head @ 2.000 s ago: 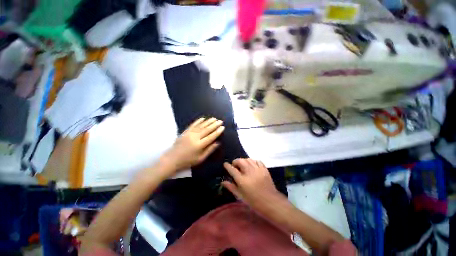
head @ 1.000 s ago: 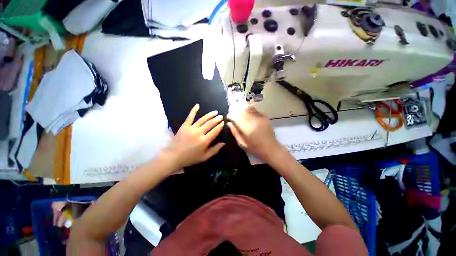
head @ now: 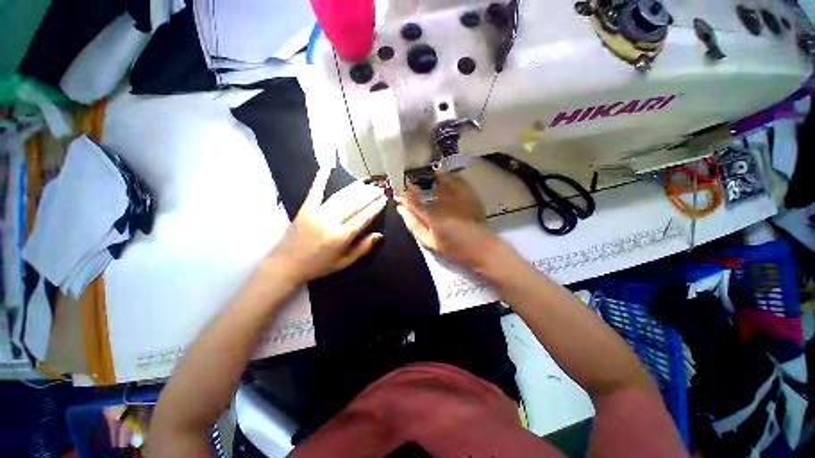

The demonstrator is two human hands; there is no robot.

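A black cut panel lies on the white sewing table, from behind the needle area down over the front edge. My left hand lies flat on it with fingers apart, fingertips close to the presser foot. My right hand is at the panel's right edge beside the presser foot, its fingers partly under the machine head; whether they pinch the fabric is hard to tell. The cream sewing machine with HIKARI lettering stands above. The needle tip is hidden.
Black-handled shears lie right of my right hand. Orange-red snips lie far right. A fanned stack of white and black pieces is at left; more pieces lie behind. A blue crate is below right.
The view has shifted and turned. My right hand has moved from the panel's front part up to the presser foot. The panel has moved up against the needle area, with my left hand still on it.
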